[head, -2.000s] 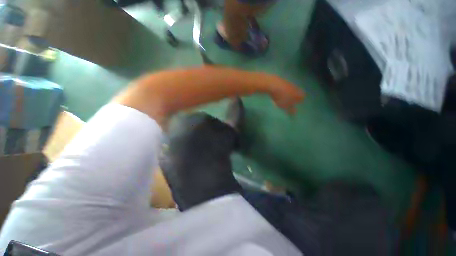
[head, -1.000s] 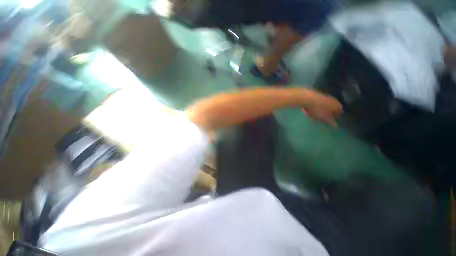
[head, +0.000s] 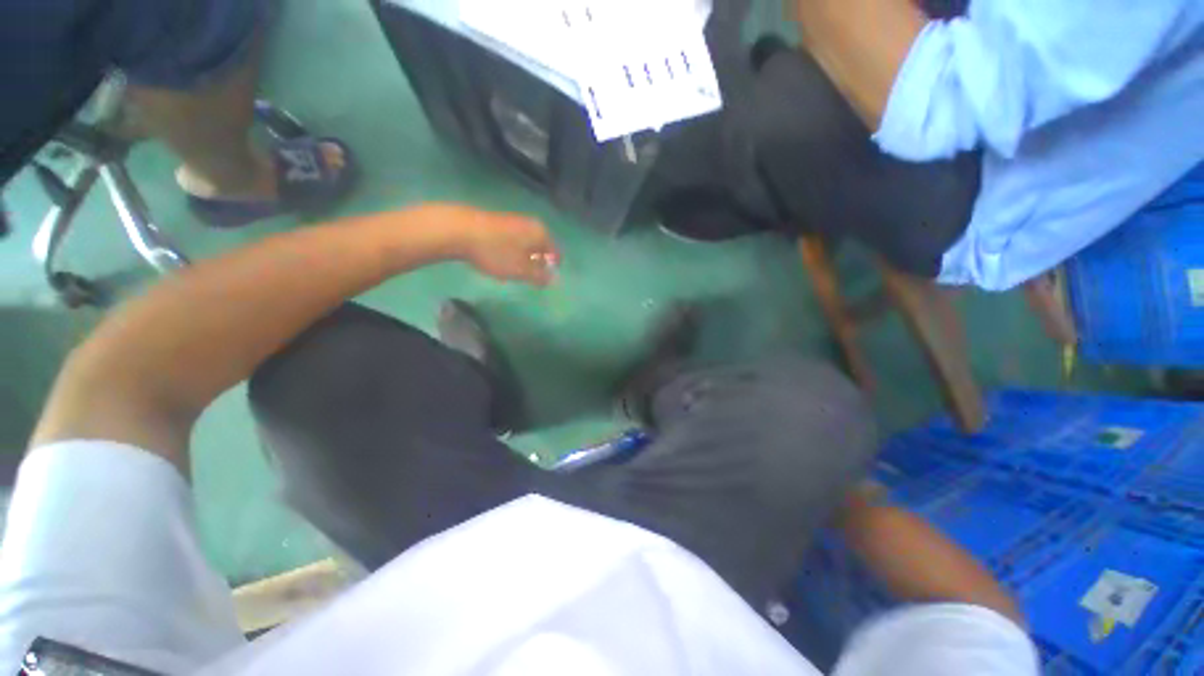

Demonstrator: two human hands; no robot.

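White printed sheets point(head: 647, 82) with rows of short dark marks lie on a black crate point(head: 568, 169) at the top centre, one corner overhanging its edge. My left hand point(head: 512, 248) is stretched over the floor, left of and below the crate, apart from the sheets. Its fingers look curled closed, with a small shiny spot on them, perhaps a ring; I see no paper in it. My right forearm shows at the lower right, but the hand is hidden beside or behind my right thigh.
A person in a light blue shirt point(head: 1070, 119) sits at the upper right by wooden stool legs point(head: 931, 343). Blue crates point(head: 1122, 495) fill the right side. At the upper left are another person's sandalled foot point(head: 284, 178) and metal chair legs point(head: 126, 205). The floor is green.
The view has swung to the right, bringing in the blue crates, the blue-shirted person and my right forearm. My left arm stays outstretched; the sheets now show nearer the centre.
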